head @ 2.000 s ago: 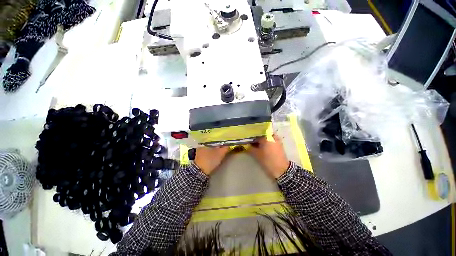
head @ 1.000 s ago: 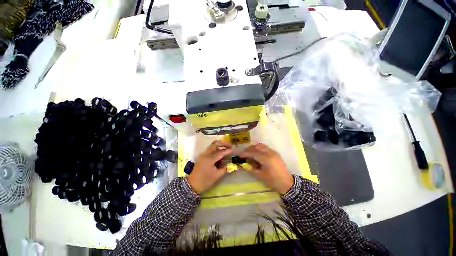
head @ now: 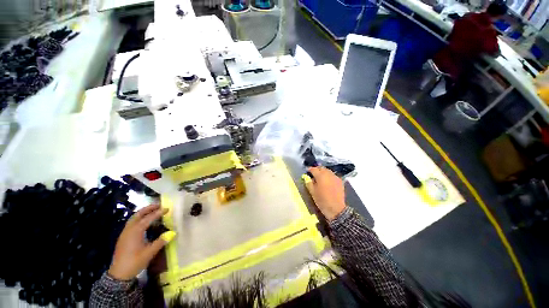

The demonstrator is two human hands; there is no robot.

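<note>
My left hand (head: 135, 243) is at the left edge of the taped machine bed (head: 253, 222), beside the heap of black loops (head: 54, 240). Its thumb and fingers are apart, with a dark loop (head: 155, 230) between them. One small black loop (head: 195, 209) lies on the bed, left of the orange-yellow clamp piece (head: 232, 190) under the sewing head (head: 198, 161). My right hand (head: 328, 192) is right of the bed, its yellow-taped fingertips by the clear plastic bag (head: 280, 139). Something dark is at these fingertips; whether they hold it is unclear.
A screwdriver (head: 409, 173) and a yellow tape roll (head: 436, 189) lie at the right table edge. A white-framed screen (head: 366, 72) stands at the right rear. A person in dark red (head: 472, 39) sits at another table. Black cords (head: 30, 66) lie far left.
The view has swung right and up. My hands, together at the clamp before, are now apart: left near the heap, right near the bag. A loop now lies uncovered on the bed.
</note>
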